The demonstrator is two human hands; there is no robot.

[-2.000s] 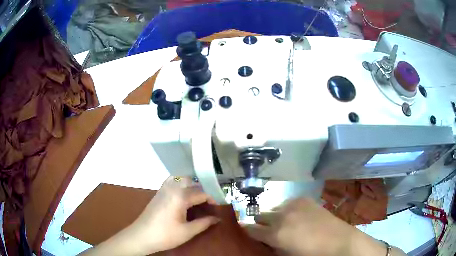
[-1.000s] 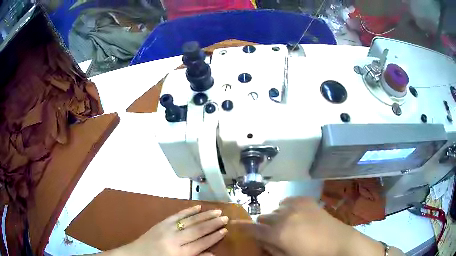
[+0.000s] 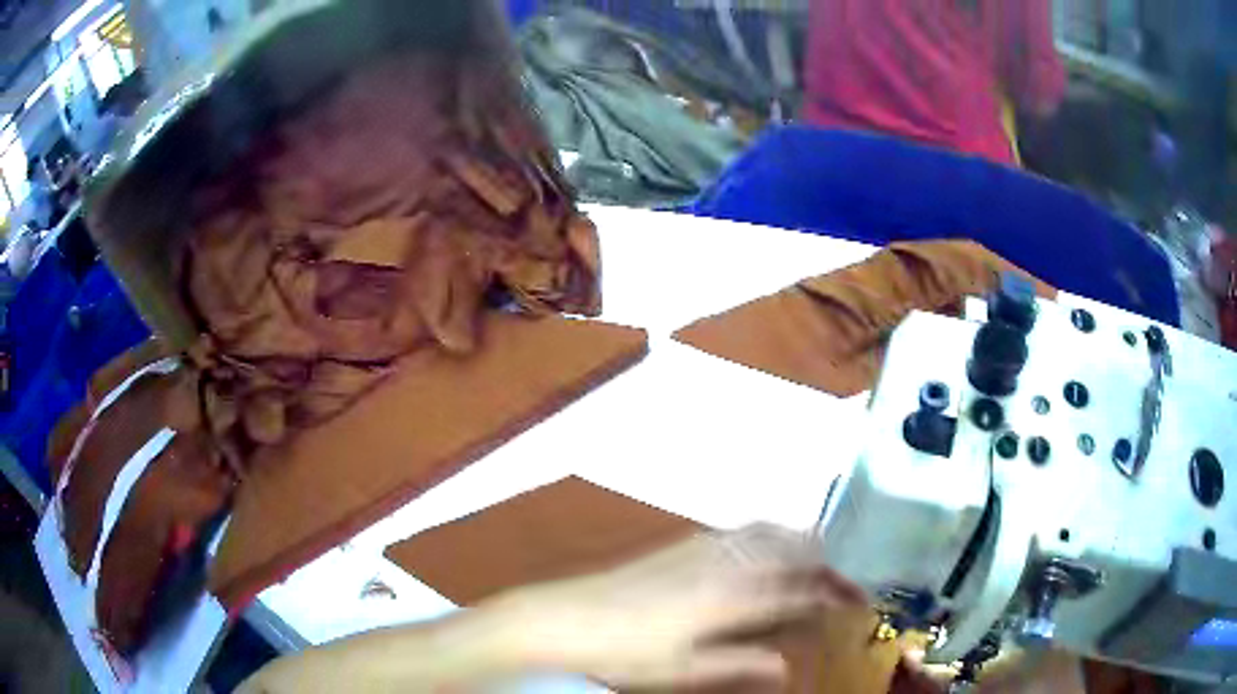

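My left hand (image 3: 719, 610), slightly blurred, bends its fingers over a rust-brown fabric piece (image 3: 848, 658) beside the needle area and holds it down. A flat brown panel with angled ends (image 3: 543, 542) lies on the table left of the machine, partly under my left hand and wrist. The white sewing machine head (image 3: 909, 502) stands at the right. Its lit presser foot area (image 3: 929, 651) is mostly hidden by the head and the curved guard. A small skin-toned patch (image 3: 1045, 674) shows at the bottom edge below the head, perhaps my right hand; its fingers cannot be made out.
An open box (image 3: 143, 258) of crumpled brown pieces (image 3: 394, 271) stands at the left. A thick stack of flat brown panels (image 3: 434, 434) lies before it. A gathered brown piece (image 3: 841, 312) lies behind the head. Beyond are a blue bin or chair (image 3: 936, 203) and a person in red (image 3: 923, 68).
The view has swung left, so the machine sits farther right and more of the box shows. My left hand has gone from flat on the cloth to bent fingers close to the needle area.
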